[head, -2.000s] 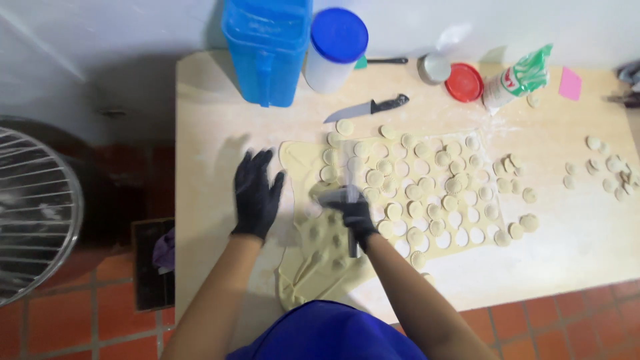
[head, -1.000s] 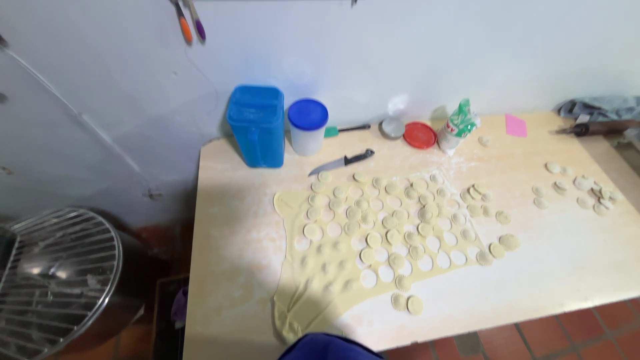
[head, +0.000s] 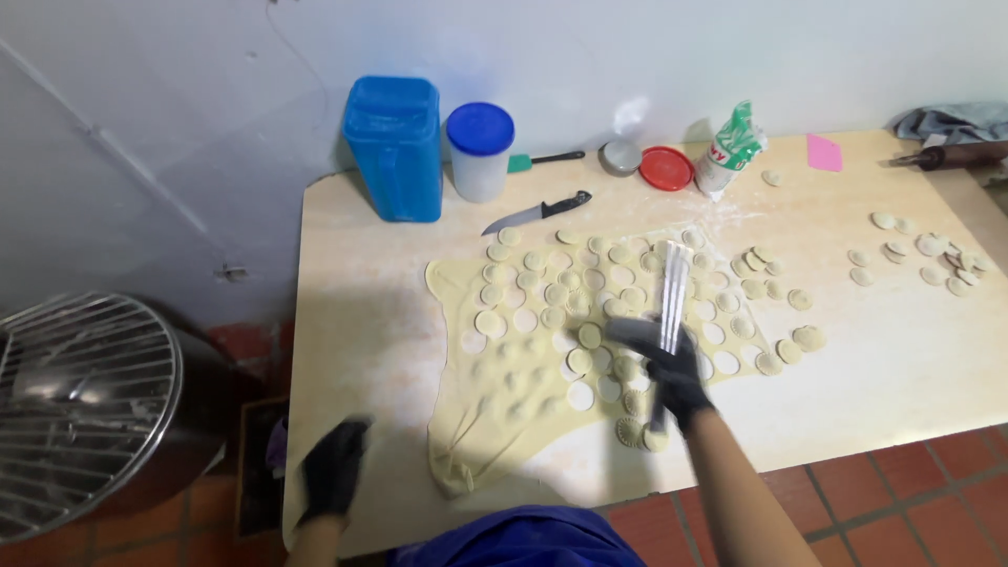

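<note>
My left hand (head: 335, 468), in a black glove, is over the table's near left part, apart from the dough, with nothing visible in it; its fingers are blurred. My right hand (head: 673, 366), also gloved, grips a long metal tool (head: 674, 287) of unclear kind, with a ridged, shiny upper part, above the dough sheet. The pale dough sheet (head: 504, 429) has rows of round holes and filled bumps at its left. Many dough rounds (head: 579, 301), some with crimped edges, lie on it, partly under my right hand. More rounds (head: 932, 245) lie far right.
Along the wall stand a blue pitcher (head: 396, 181), a blue-lidded tub (head: 479, 173), a spatula (head: 543, 160), a small round container (head: 622, 157), a red lid (head: 667, 168) and a flour bag (head: 728, 157). A knife (head: 538, 213) lies behind the dough; a rolling pin (head: 957, 155) is far right.
Both hands, out of view one second ago, are back over the table. Compared with two seconds ago, my left hand is nearer the front edge, away from the dough. The view has shifted markedly.
</note>
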